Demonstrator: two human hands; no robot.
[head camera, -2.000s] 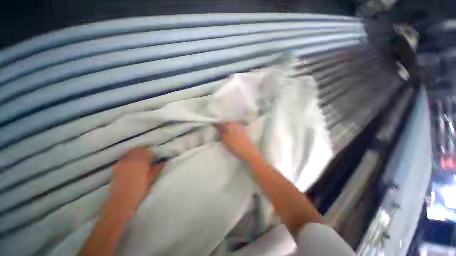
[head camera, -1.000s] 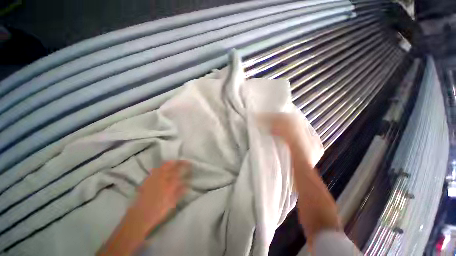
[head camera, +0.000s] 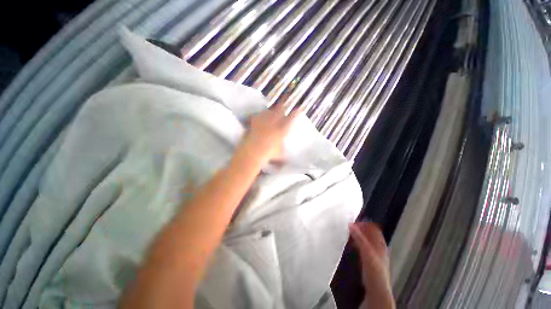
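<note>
A large pale grey-white cloth (head camera: 175, 145) lies loose and crumpled over the rack, with a straight edge running across bare shiny metal tubes (head camera: 320, 54). My left hand (head camera: 269, 133) reaches across the cloth to its edge at the tubes; its fingers are at the edge, slightly blurred, and the grip cannot be told. My right hand (head camera: 368, 241) is at the cloth's right side, low in the view, with fingertips at the cloth's border; whether they pinch it is unclear.
Bluish-grey padded folds (head camera: 36, 121) run along the left. Right of the tubes are a dark gap, a long beige bar (head camera: 435, 163) and a neighbouring rack with pale covering (head camera: 519, 78) and metal rods (head camera: 492, 175).
The view has swung, bringing the bare tubes to the top centre. My left hand has moved forward to the cloth's edge. My right hand has moved off the cloth's middle to its right side.
</note>
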